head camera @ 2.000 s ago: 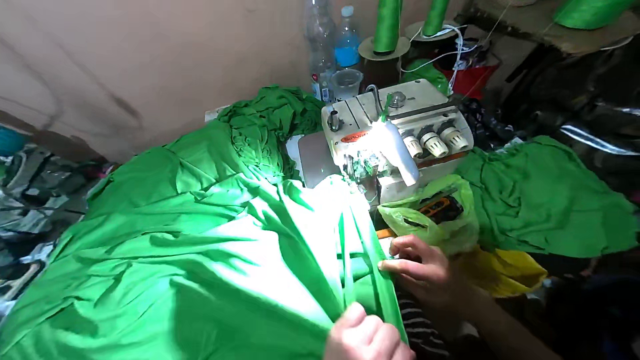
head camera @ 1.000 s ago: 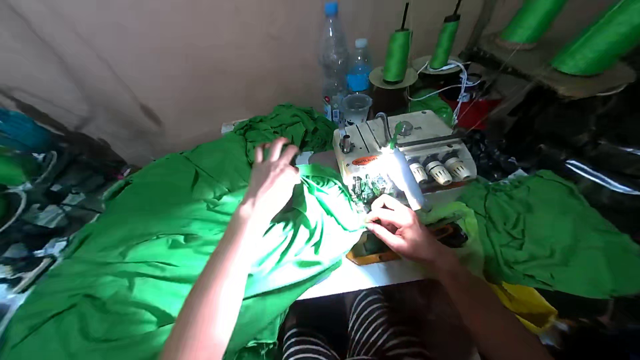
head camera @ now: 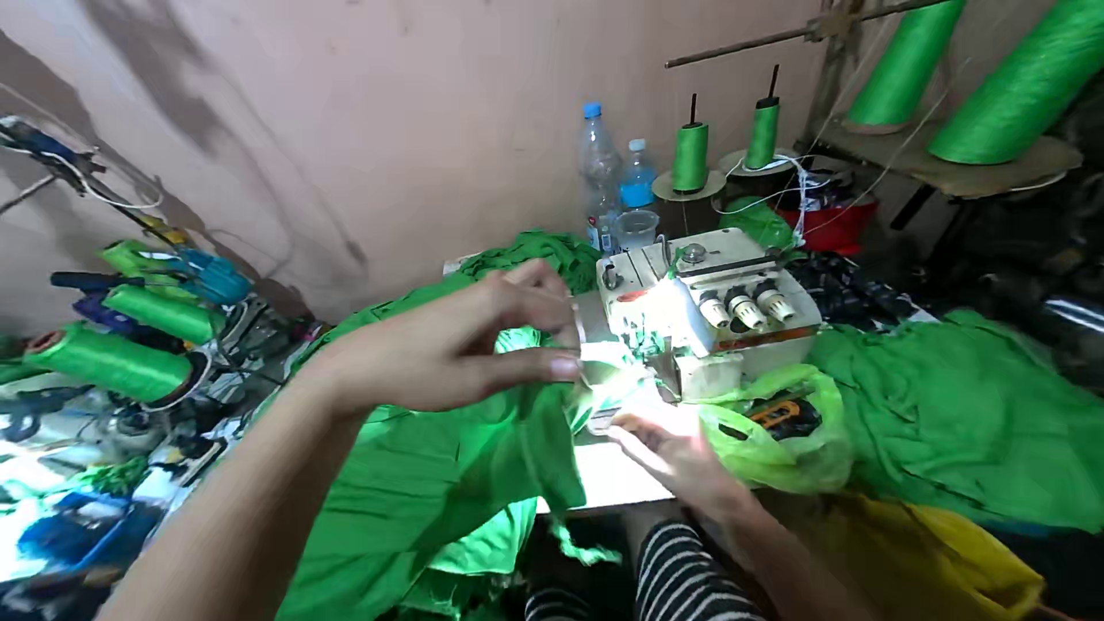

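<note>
A white overlock sewing machine [head camera: 716,293] stands on the table, its needle area brightly lit. My left hand [head camera: 492,341] hovers over the green fabric [head camera: 448,466] just left of the machine, fingers bent and thumb apart from them; whether it pinches any cloth cannot be told. Low at the machine's front edge is my right hand [head camera: 668,444], its fingertips near the lit fabric edge and washed out by glare. The green fabric spreads across the table's left side and hangs over the front edge. Part of it lies beneath my left hand.
A yellow-green plastic bag [head camera: 806,466] holding an orange-and-black tool sits right of my right hand. More green fabric [head camera: 966,414] lies further right. Behind the machine stand plastic bottles [head camera: 597,164], a cup [head camera: 636,231] and green thread spools [head camera: 690,159]. Large thread cones [head camera: 116,362] are at left.
My left hand has moved toward the machine from over the fabric further left. Fabric now hangs where white table and my knees showed a second ago. The view has shifted, showing more at left.
</note>
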